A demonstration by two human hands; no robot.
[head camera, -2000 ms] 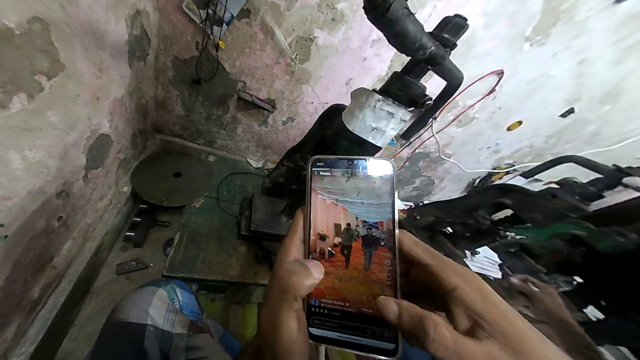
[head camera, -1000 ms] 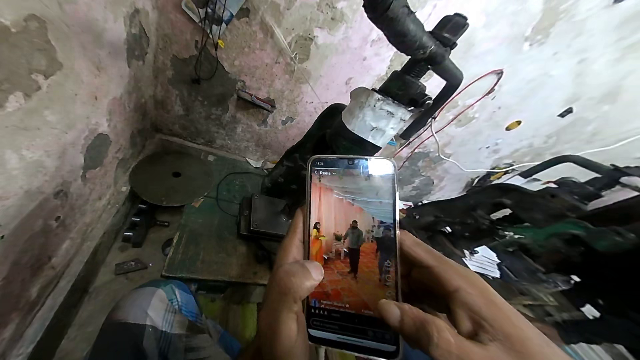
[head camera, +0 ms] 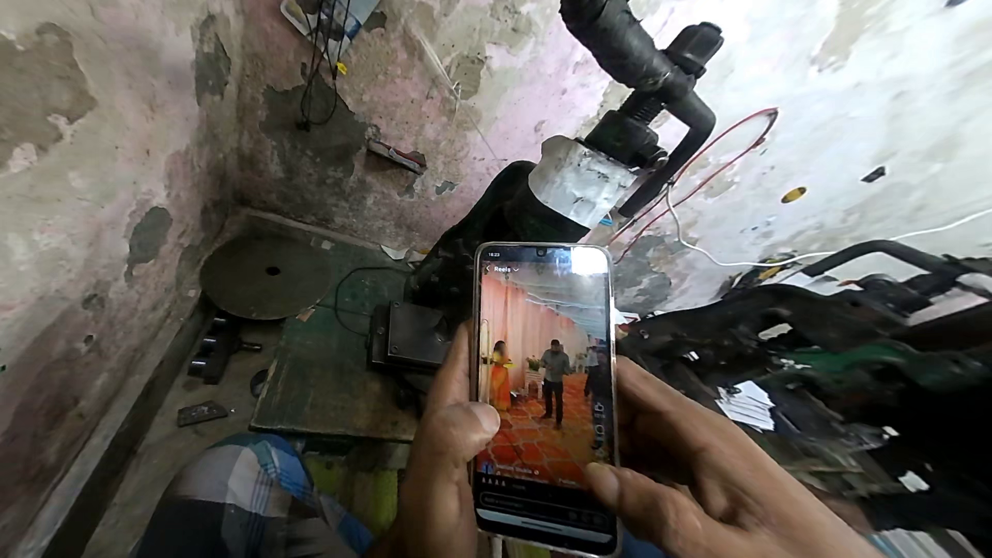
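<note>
A smartphone point(head camera: 546, 395) in a clear case is held upright between both hands, its screen lit with a video of people standing in a draped hall. My left hand point(head camera: 446, 449) grips its left edge, the thumb lying on the lower left of the screen. Around the right edge is my right hand point(head camera: 690, 473), its thumb tip over the screen's lower right. The fingers behind the phone are hidden. Directly beyond the phone stands a dark machine with a pale metal collar point(head camera: 581, 182) and a screw clamp.
A round metal disc point(head camera: 267, 275) lies on the green board point(head camera: 333, 387) at left. Checked cloth point(head camera: 225, 496) covers a knee below. At right are dark machinery point(head camera: 736, 325) and stacked papers point(head camera: 748, 404). Cables point(head camera: 721, 163) hang by the peeling wall.
The picture on the phone's screen has changed, with a figure in yellow and orange now at its left. Both hands keep their hold on the phone in about the same place.
</note>
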